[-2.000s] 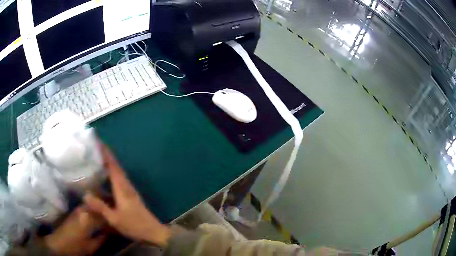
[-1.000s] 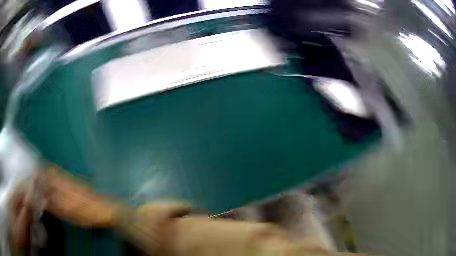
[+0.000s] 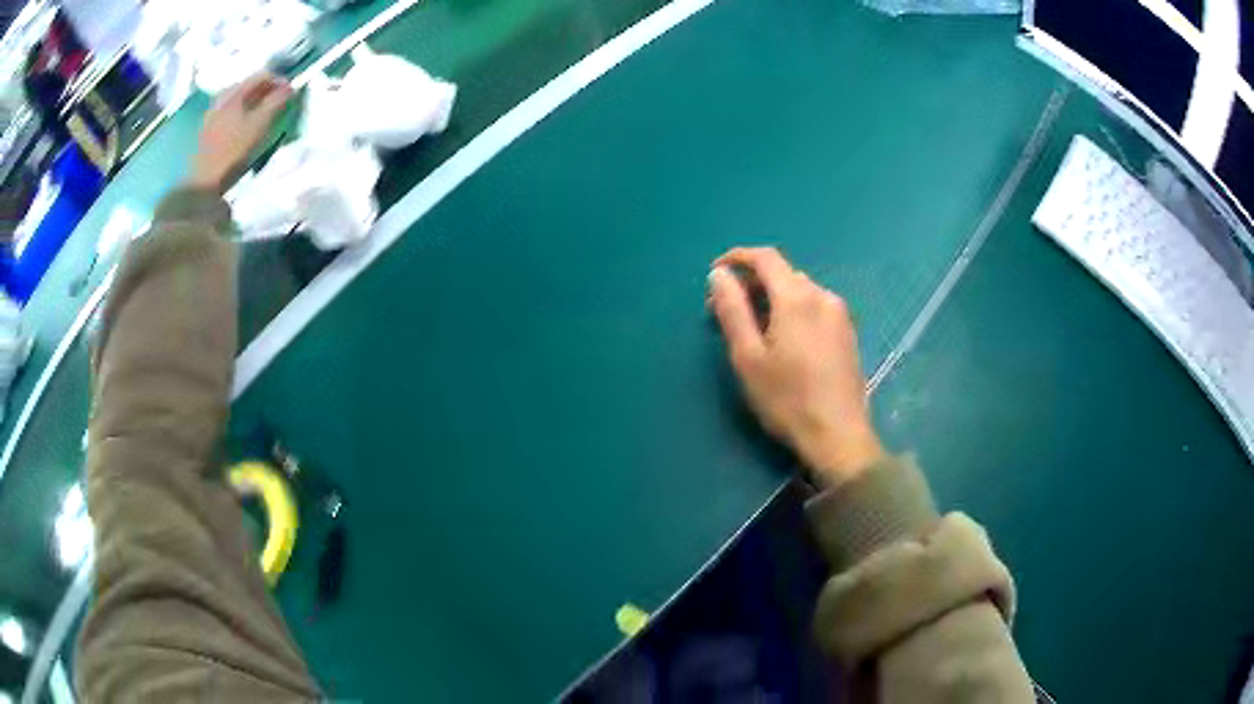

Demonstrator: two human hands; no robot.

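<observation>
Two white cameras lie on the conveyor at the upper left, one at the back (image 3: 385, 99) and one nearer (image 3: 330, 186). My left hand (image 3: 245, 127) is stretched out beside them, its fingertips at their far side; whether it grips anything cannot be told. My right hand (image 3: 798, 351) is over the green mat (image 3: 550, 385) with fingers curled and a gap to the thumb, and nothing shows in it.
A yellow tape roll (image 3: 271, 520) and a black marker (image 3: 330, 564) lie near my left sleeve. More white items (image 3: 227, 41) are beyond the conveyor rail (image 3: 481, 138). The keyboard (image 3: 1155, 261) and monitor edge (image 3: 1128, 103) are at the right. A dark opening (image 3: 729, 619) is below the bench edge.
The view has swung left from the keyboard and mouse to the conveyor. Earlier both hands were at white cameras; now the right hand is away from them and the left reaches across the conveyor.
</observation>
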